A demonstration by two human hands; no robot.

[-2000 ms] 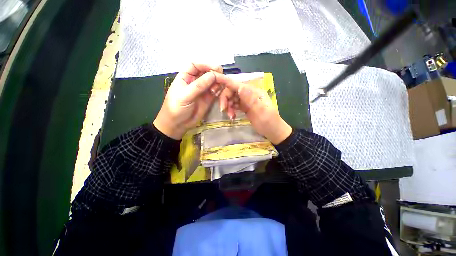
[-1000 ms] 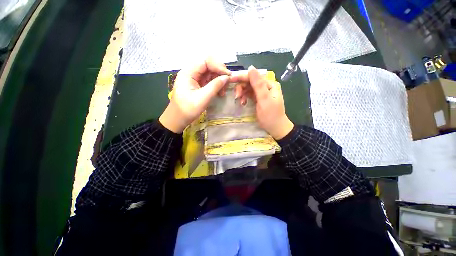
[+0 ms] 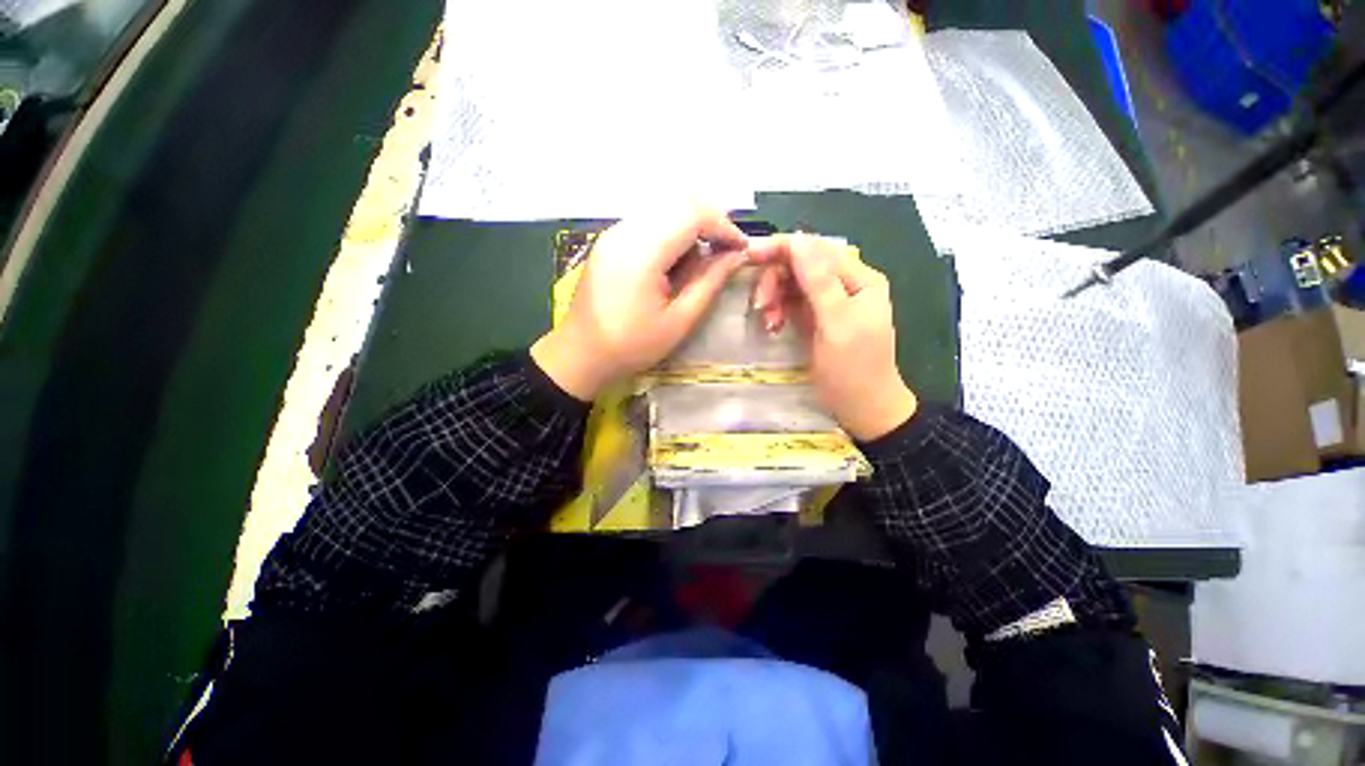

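A padded jig [image 3: 741, 407] edged in yellow-black hazard tape lies on the dark green mat in front of me. My left hand [image 3: 641, 299] is over its far left part, thumb and fingers bent together at the tips. My right hand [image 3: 846, 322] is over its far right part, fingers curled. The fingertips of both hands meet or nearly meet above the jig's far end. Anything pinched between them is too small to tell. An electric screwdriver [image 3: 1220, 195] with a dark shaft and pale tip hangs at the right, apart from my hands.
Bubble sheets [image 3: 1100, 397] lie on the bench at right and far side, with thin pale strands [image 3: 808, 38] at the far edge. A dark green conveyor belt [image 3: 142, 389] runs along the left. Blue bins [image 3: 1250, 60] and a cardboard box [image 3: 1290, 392] stand at right.
The screwdriver swung in towards the jig, then back out to the right. My hands remain together at the fingertips, the right fingers shifting slightly. The whole view has shifted a little.
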